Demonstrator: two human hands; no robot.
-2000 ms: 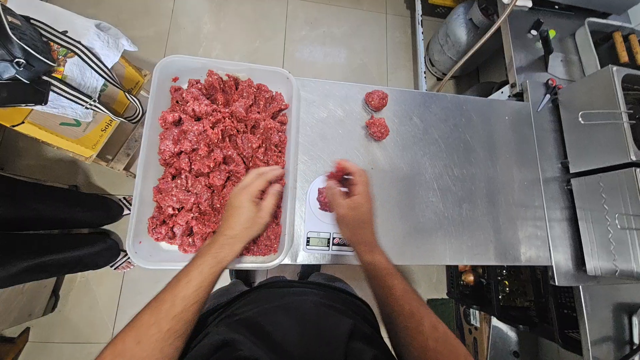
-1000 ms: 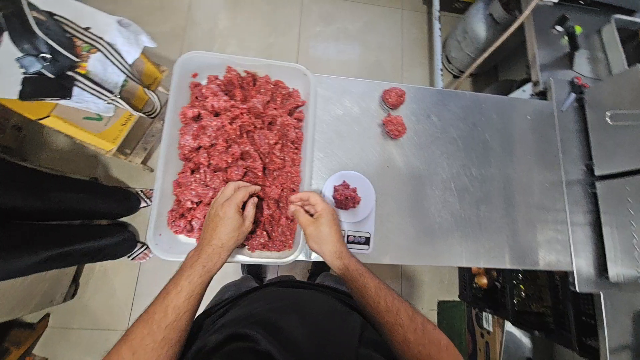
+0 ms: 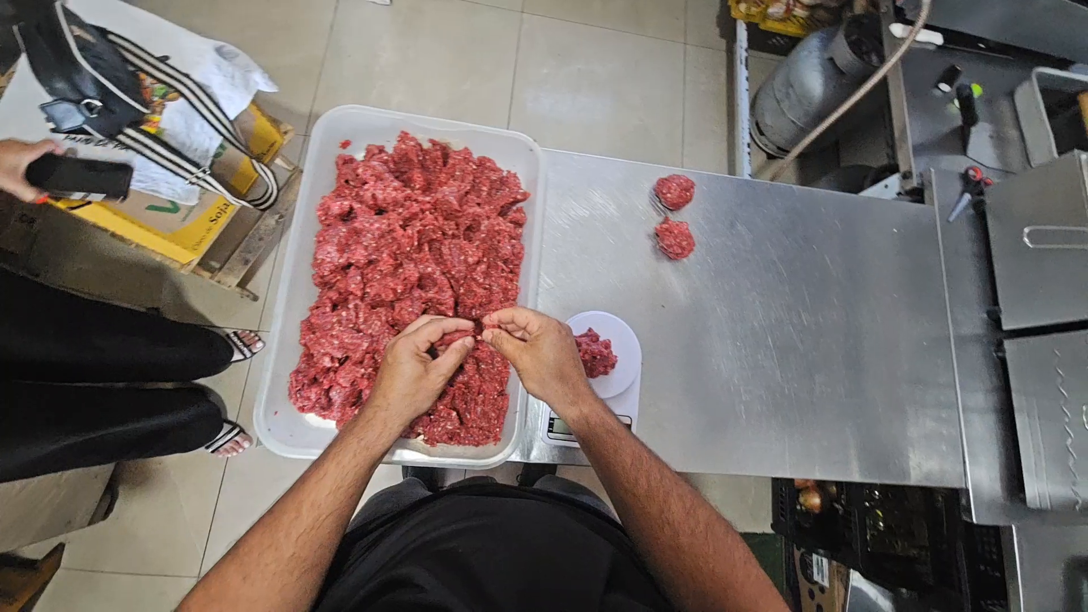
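Observation:
A white plastic tub [image 3: 534, 246] full of ground meat [image 3: 408, 229] stands at the left end of the steel table. Over the lower part of the meat, my left hand [image 3: 421, 365] has a small lump of ground meat between thumb and fingers. My right hand [image 3: 531, 348] meets it fingertip to fingertip, pinching at a bit of the meat. Just right of that hand, a clump of ground meat [image 3: 597, 354] lies on the round plate of a white kitchen scale [image 3: 625, 357], partly hidden by my hand. Two meat balls, one [image 3: 674, 192] behind the other [image 3: 675, 239], rest farther back on the table.
The steel table [image 3: 790, 323] runs right to a counter with scissors [image 3: 969, 191] and metal lids. A gas cylinder [image 3: 816, 81] stands behind it. At the left, a person's hand [image 3: 25, 166] holds a phone [image 3: 81, 177] near a bag [image 3: 93, 76] on cardboard boxes.
My right hand has moved from the scale to the tub, leaving a clump of meat on the scale. My hands have come together over the meat. A person's hand with a phone has appeared at the left.

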